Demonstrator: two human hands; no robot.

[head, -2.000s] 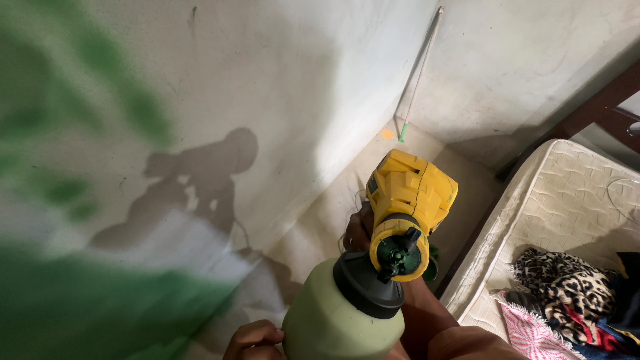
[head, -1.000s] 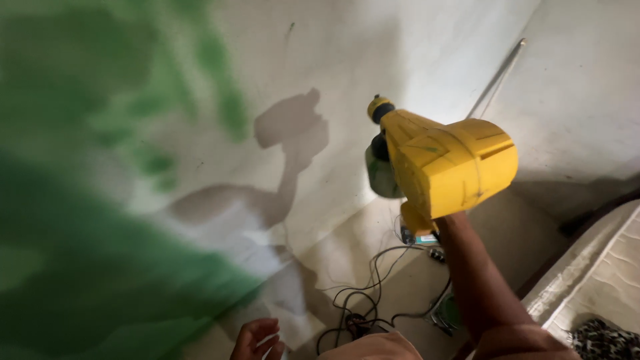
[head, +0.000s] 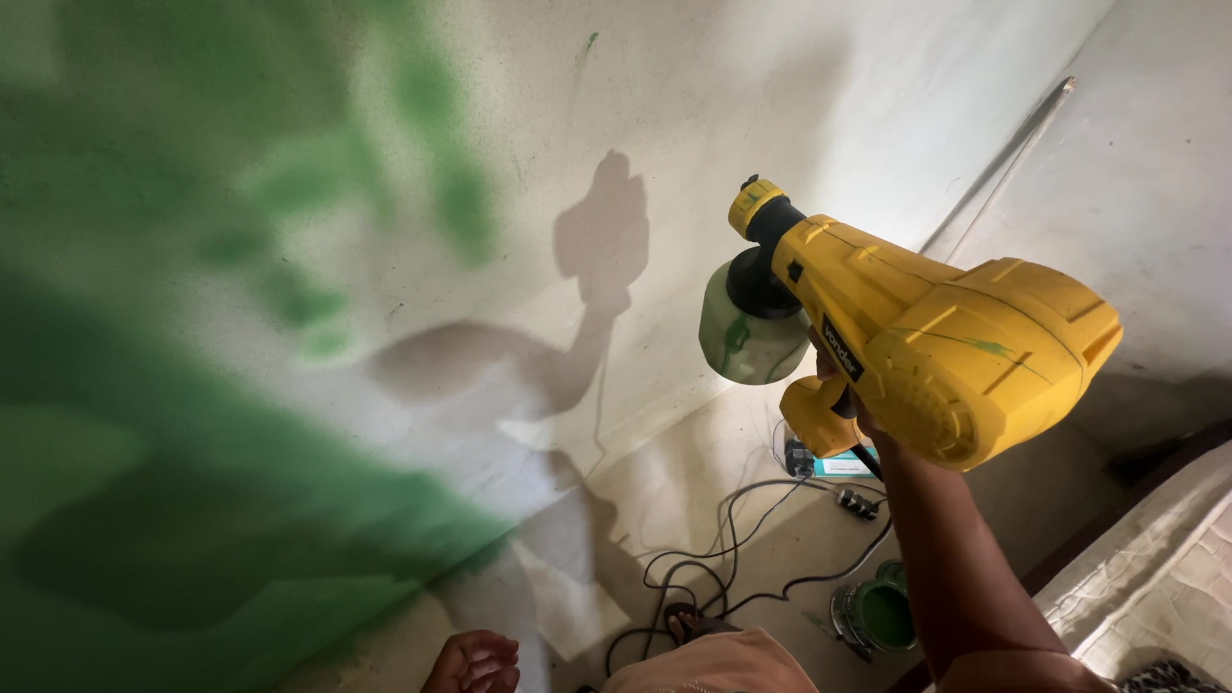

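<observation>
My right hand [head: 835,371] is closed around the handle of a yellow Vonder electric paint sprayer [head: 948,337], mostly hidden behind its body. The nozzle [head: 756,207] points up and left, towards the wall. Under the nozzle hangs the paint cup [head: 753,327], pale and translucent with a black lid and green smears. Low in the view, my left hand [head: 474,662] holds nothing, its fingers loosely curled and apart. The wall [head: 539,125] is pale, with uneven green paint [head: 144,385] over its left and lower parts.
Black cables [head: 727,568] lie looped on the floor by my foot. A multi-socket connector [head: 857,504] and a teal-and-white box [head: 845,464] are beyond them. An open can of green paint [head: 884,616] stands near a mattress [head: 1155,568]. A thin pole [head: 1011,173] leans in the corner.
Two seconds ago the cup was close to me, near my left hand; the sprayer has since swung out, nozzle towards the wall. My left hand is now apart from it. The view has shifted left.
</observation>
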